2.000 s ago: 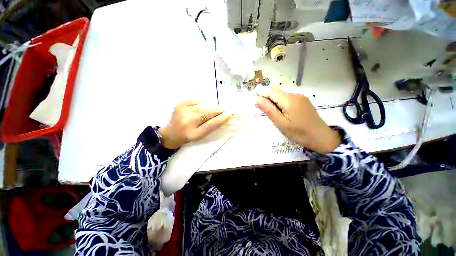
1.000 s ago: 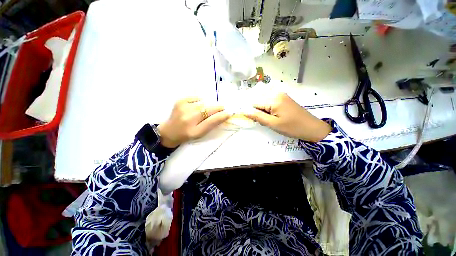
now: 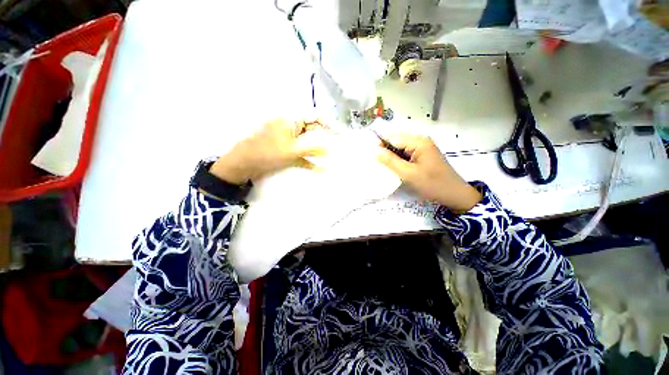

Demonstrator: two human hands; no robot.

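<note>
A white fabric piece [image 3: 293, 212] lies in front of the sewing machine's needle area [image 3: 370, 115] and hangs a little over the table's front edge. My left hand [image 3: 279, 150] holds the fabric at its upper left, fingers bent on it. My right hand [image 3: 425, 170] is at the fabric's right side, holding a small dark narrow tool [image 3: 394, 149], which looks like thread snips, pointing up and left toward the needle area. The fabric's edges are washed out against the white table, and some fingertips are hard to make out.
Black shears [image 3: 527, 139] lie right of the machine, beside a thin grey strip [image 3: 439, 89]. A red basket [image 3: 94, 110] with white pieces stands at left. Papers [image 3: 565, 26] are at the top right. A pale strap [image 3: 610, 183] hangs at right. Cream cloth [image 3: 477, 315] is below the table edge.
My left hand has moved up with the fabric, which now spreads wider below it. My right hand has moved slightly right, and the dark tool now shows clearly in it.
</note>
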